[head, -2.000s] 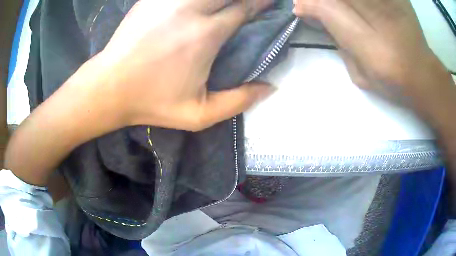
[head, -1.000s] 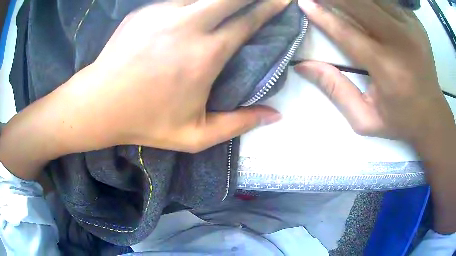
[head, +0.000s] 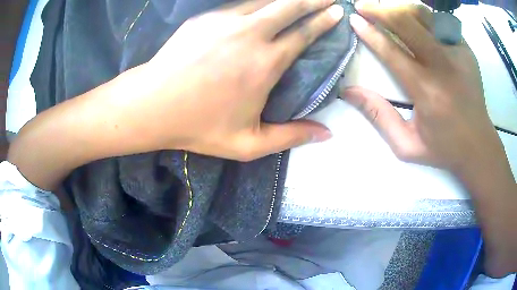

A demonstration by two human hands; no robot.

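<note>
The dark grey garment [head: 142, 198] lies bunched at the left and hangs over the front edge of the white machine bed [head: 363, 153]. A silver-white zipper [head: 329, 85] curves along its edge at the top centre. My left hand [head: 221, 85] lies spread flat on the cloth, fingertips pressing near the zipper's upper end, thumb stretched out on the bed. My right hand [head: 419, 85] has its fingertips at the zipper's upper end, touching the cloth edge; its thumb rests apart on the bed. The needle area is at the top rim, mostly hidden by the fingers.
A measuring tape [head: 380, 212] runs along the table's front edge. A thin black tool [head: 501, 48] lies at the upper right. A dark rounded machine part [head: 446, 27] shows behind my right hand. A blue bin or chair [head: 450, 260] is below right.
Since two seconds ago my right hand has moved down and its thumb has spread onto the bed. In the last second both hands and the cloth shifted slightly right and down in view.
</note>
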